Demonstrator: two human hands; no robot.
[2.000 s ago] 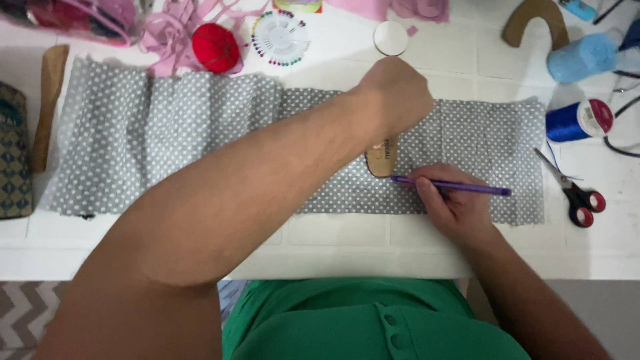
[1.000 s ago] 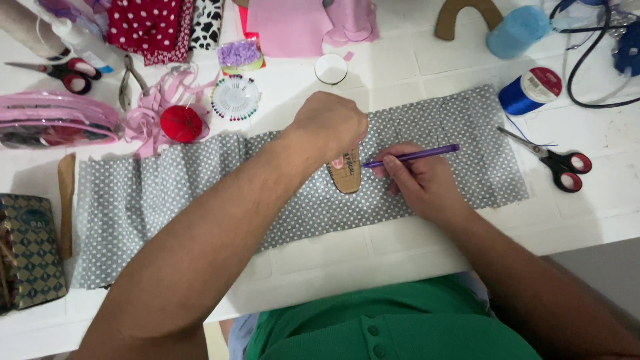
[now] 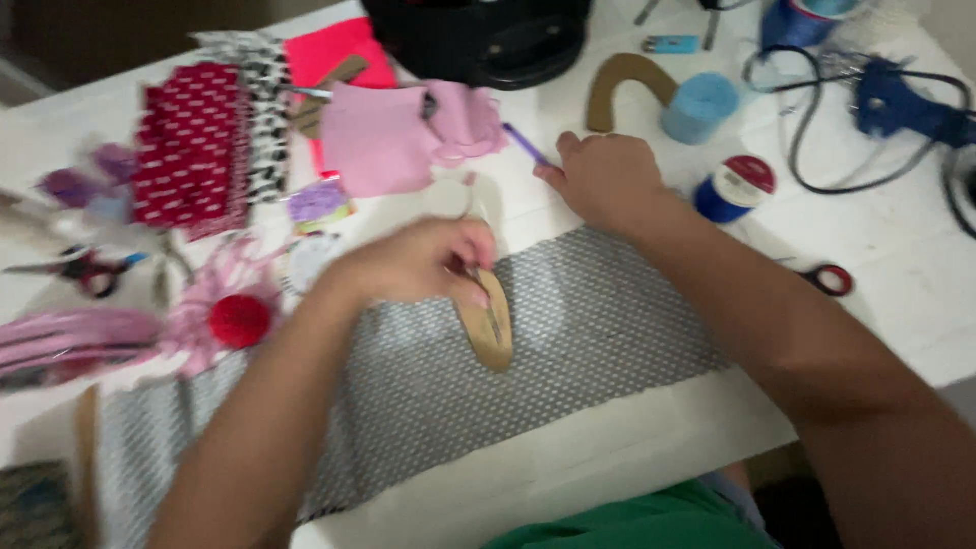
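Observation:
Grey fabric with white polka dots point(image 3: 564, 343) lies across the white table. Over it my left hand point(image 3: 435, 263) pinches an oval cardboard template point(image 3: 492, 335) by its upper part, thumb on top; whether the template touches the cloth cannot be told. My right hand point(image 3: 606, 179) is beyond the fabric's far edge, its fingertips at the end of a purple pen point(image 3: 524, 143) near pink felt point(image 3: 381, 141). Whether it still grips the pen is unclear.
A blue thread spool point(image 3: 733, 189), scissors with red-lined handles point(image 3: 831, 280), a light blue roll point(image 3: 700, 108) and a curved cardboard piece point(image 3: 629, 72) are on the right. A red pincushion point(image 3: 239, 321) lies left, a black container point(image 3: 480, 38) behind.
My right hand has moved away from the template to the far side of the fabric, with the pen. The template now shows in my left hand's pinch. The view has shifted.

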